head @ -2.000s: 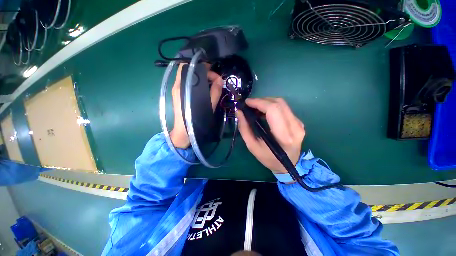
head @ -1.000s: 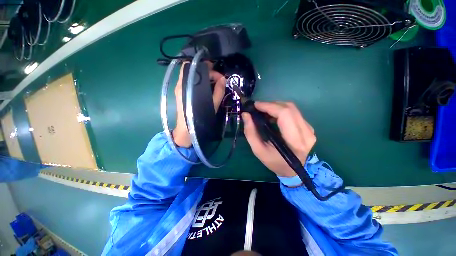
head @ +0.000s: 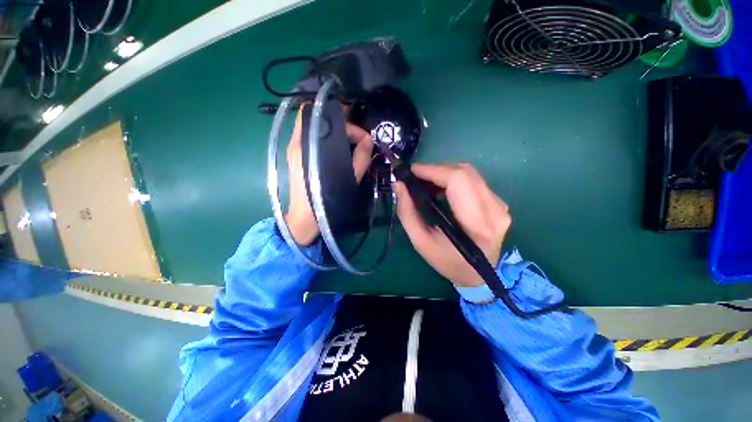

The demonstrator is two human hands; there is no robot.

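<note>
The headset lies on the green mat with its two silver hoops [head: 317, 177] and wide black inner strap [head: 336, 173] towards me. Its open earcup [head: 394, 111] is round, black and shiny with a pale centre. The other earcup [head: 363, 66] lies behind it, beside a thin black cable [head: 276, 72]. My left hand [head: 301, 177] reaches through the hoops, partly hidden by the strap, and its fingers hold the open earcup's left edge. My right hand [head: 462, 214] grips the black soldering iron [head: 449, 231] like a pen. Its tip is at the cup's lower part; contact is too small to tell.
A fan with a wire grille [head: 561, 41] stands at the back right, beside a green solder reel [head: 702, 18]. A black iron stand [head: 688, 152] with a yellowish patch is at the right, by a blue tray [head: 738, 222]. More headphones [head: 62, 37] hang beyond the white rail [head: 177, 59].
Since one second ago, my right hand and the iron have shifted slightly left and up, with the tip still near the cup's lower part. My left hand and the headset have barely moved.
</note>
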